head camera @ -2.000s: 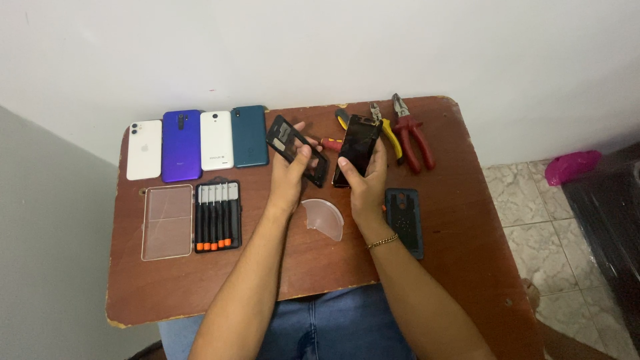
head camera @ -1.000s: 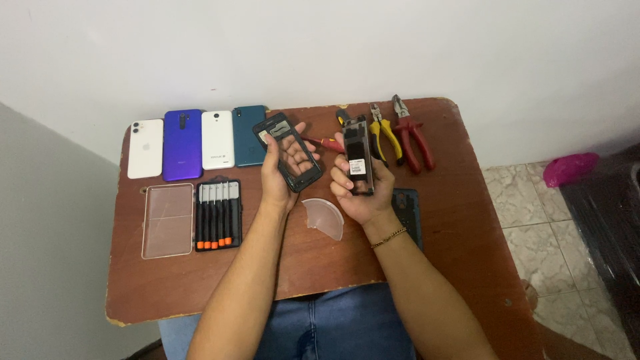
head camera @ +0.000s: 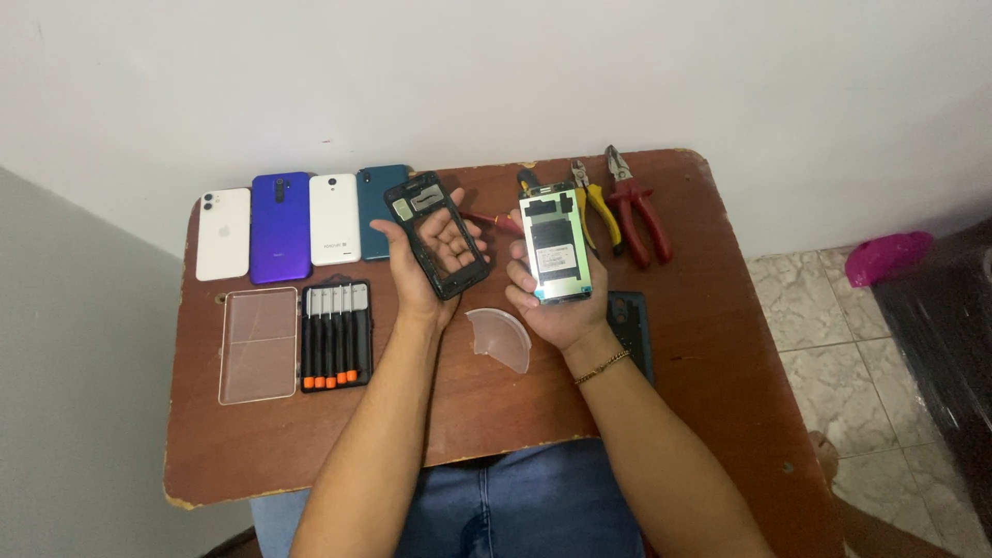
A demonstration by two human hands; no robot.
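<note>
My left hand [head camera: 418,267] holds a black phone frame [head camera: 457,277] with an open middle; my fingers show through it. In my right hand [head camera: 570,314] is a phone display panel [head camera: 552,240], its reflective back with black patches and a label facing up. A clear plastic wedge-shaped piece [head camera: 500,339] lies on the table between my forearms. Behind my hands rests a red-handled tool [head camera: 496,222], partly hidden. A dark phone back cover [head camera: 633,333] lies partly behind my right wrist.
Four phones stand in a row: white [head camera: 224,244], purple [head camera: 280,232], white [head camera: 335,225], teal [head camera: 380,232]. Nearer are a screwdriver set [head camera: 335,333] and its clear lid [head camera: 260,345]. Yellow-handled cutters [head camera: 601,213] and red-handled pliers [head camera: 642,217] lie on the wooden table [head camera: 721,387].
The display panel in my right hand has been turned, from its dark face to its reflective back. The frame in my left hand has also turned and now shows its open middle more fully.
</note>
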